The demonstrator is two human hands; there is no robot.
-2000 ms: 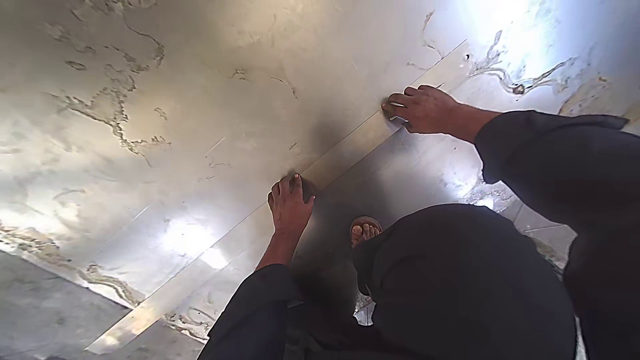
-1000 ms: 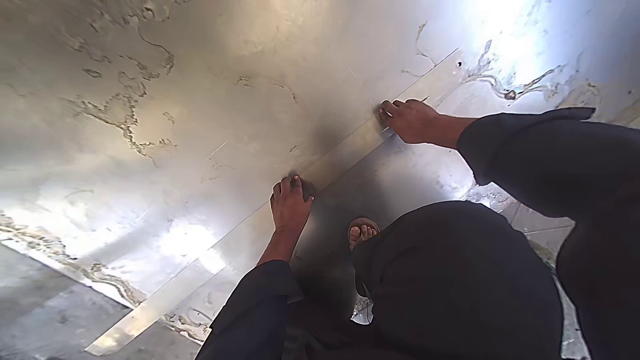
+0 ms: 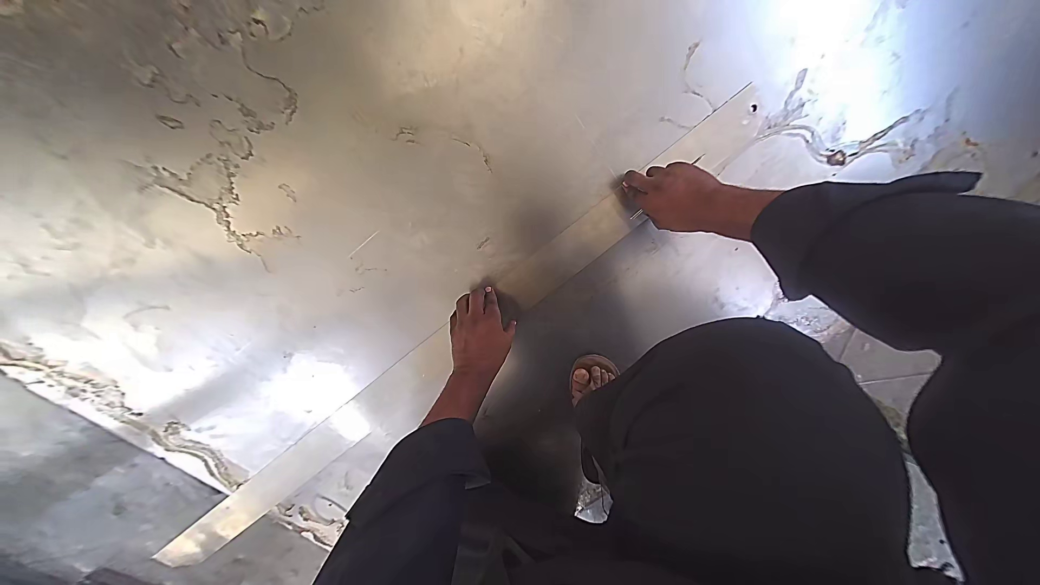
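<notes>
A long metal straightedge [image 3: 268, 475] lies diagonally across a shiny metal sheet [image 3: 390, 203], from lower left to upper right. It has a small hole near its upper right end. My left hand [image 3: 481, 329] presses on the straightedge near its middle, fingers spread over its far edge. Further up to the right, my right hand [image 3: 678, 195] rests on it with bent fingers. A thin, pointed thing [image 3: 637, 215] shows under the right hand; how it is held is partly hidden.
The sheet's edge [image 3: 122, 426] runs along the lower left, beside grey floor [image 3: 73, 487]. The straightedge's lower end extends past this edge. My sandalled foot [image 3: 591, 378] and dark-clothed knee [image 3: 747, 431] are close below the straightedge. Brown, vein-like marks cover parts of the sheet.
Between two seconds and one second ago, my right hand moved slightly to the left along the straightedge. My left hand has stayed at about the same place on it.
</notes>
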